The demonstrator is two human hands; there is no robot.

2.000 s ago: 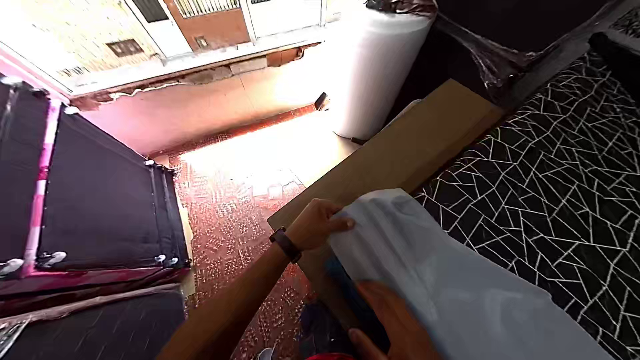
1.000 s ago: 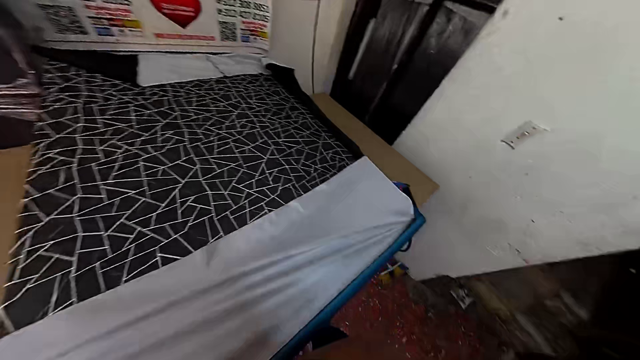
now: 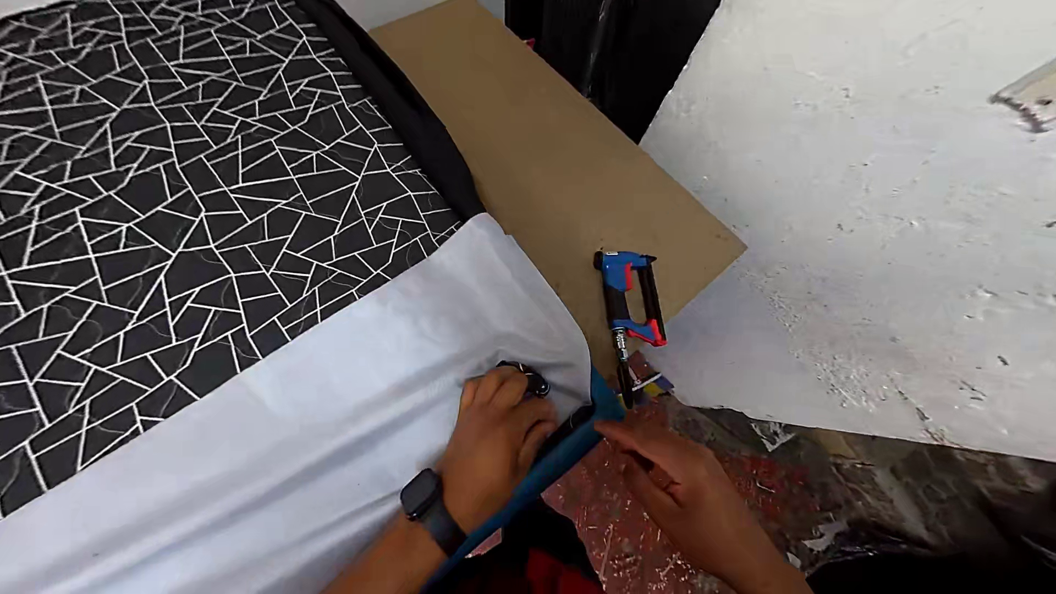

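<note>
My left hand [image 3: 493, 441], with a dark watch on its wrist, presses on the white fabric [image 3: 330, 396] near its right corner. A small shiny black object [image 3: 532, 381] lies at its fingertips; whether the fingers grip it I cannot tell. My right hand [image 3: 676, 495] is at the blue edge [image 3: 569, 454] under the fabric's corner, fingertips touching or very near it; its grip is unclear. White-lined black patterned fabric [image 3: 190, 206] spreads beyond the white strip. A blue and black pneumatic stapler [image 3: 631, 301] rests on the brown board [image 3: 561, 157], its hose fitting pointing toward me.
The brown board juts out beyond the patterned fabric's dark rolled edge [image 3: 412, 107]. A scuffed white wall or panel [image 3: 850, 231] stands to the right. Below it, the red floor [image 3: 610, 528] holds scraps and debris. A dark panel [image 3: 610, 58] is at the top.
The view has swung far, from the window side to this corner. Both hands, out of view one second ago, are now at the white fabric's corner. The stapler is now visible.
</note>
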